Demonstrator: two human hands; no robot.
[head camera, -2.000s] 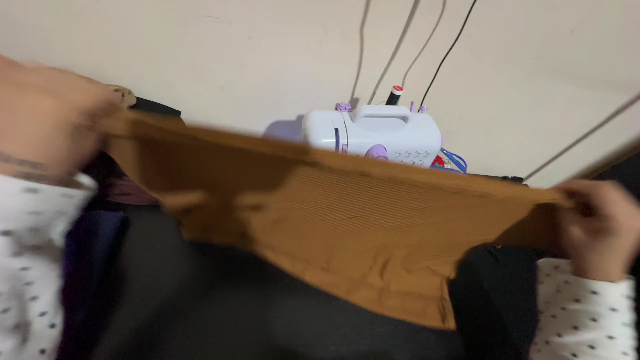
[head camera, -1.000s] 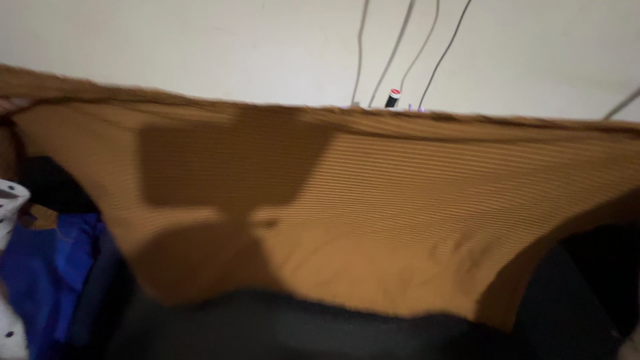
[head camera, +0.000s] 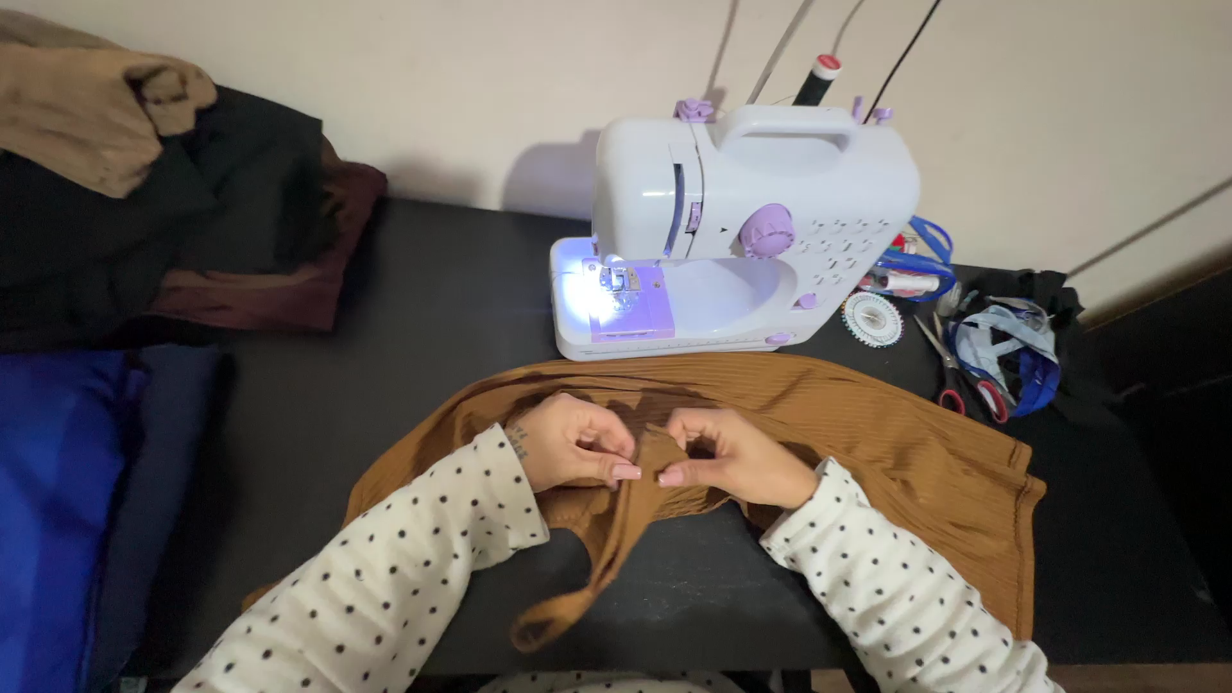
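Brown ribbed fabric (head camera: 866, 423) lies across the black table in front of a white and purple sewing machine (head camera: 751, 192), whose lamp is lit. My left hand (head camera: 580, 445) pinches an edge of this fabric between thumb and fingers. Close beside it, my right hand (head camera: 736, 457) grips the same part, with a small folded piece between the two hands. A narrow brown strip (head camera: 616, 549) hangs from there toward the near table edge and ends in a loop. Part of the fabric is hidden under my hands and sleeves.
Folded dark and tan clothes (head camera: 96, 125) and blue fabric (head camera: 58, 500) lie at the left. Right of the machine are a pin wheel (head camera: 872, 320), scissors (head camera: 953, 371), fabric scraps (head camera: 1011, 356) and a blue-trimmed pouch (head camera: 910, 269). A black thread spool (head camera: 818, 82) stands on the machine.
The brown fabric, earlier stretched wide in the air between my hands, now rests on the table. My hands have come together at its middle. The sewing machine is in full view again.
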